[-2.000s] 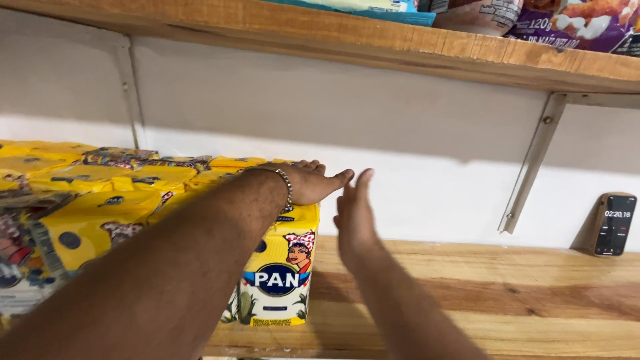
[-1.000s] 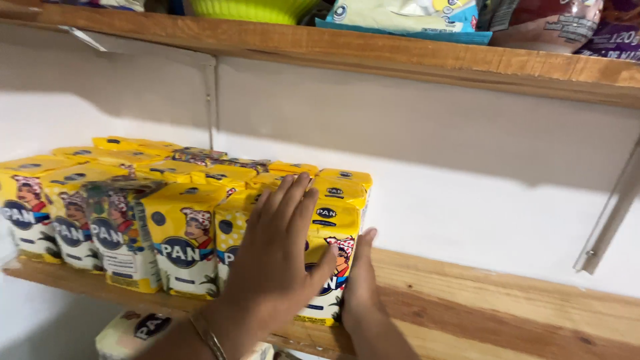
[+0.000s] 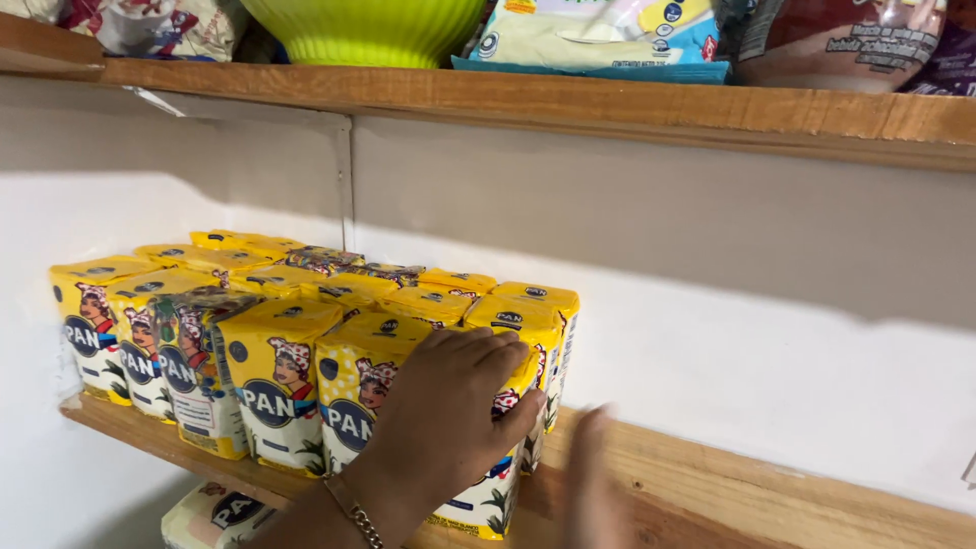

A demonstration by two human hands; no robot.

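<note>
My left hand [image 3: 450, 404], with a chain bracelet at the wrist, lies palm down across the top and front of the yellow and white PAN flour package [image 3: 488, 507] at the front right corner. Its thumb points right, and much of that package is hidden behind it. My right hand [image 3: 595, 488] is blurred, upright and a short way right of the package, with a gap between them. Rows of upright PAN packages [image 3: 278, 389] stand close together to the left and behind. A printed clear-sided package [image 3: 198, 374] stands among them in the front row.
The wooden shelf [image 3: 732, 488] runs right along a white wall. Overhead, an upper wooden shelf [image 3: 534, 107] carries a lime green bowl [image 3: 366, 30], a pale bag [image 3: 595, 34] and other packages. Below the lower shelf's front edge is another PAN package [image 3: 217, 515].
My right hand has come away from the package's right side, where it was a second ago. My left hand now lies flatter over the package top. The view has shifted left since two seconds ago.
</note>
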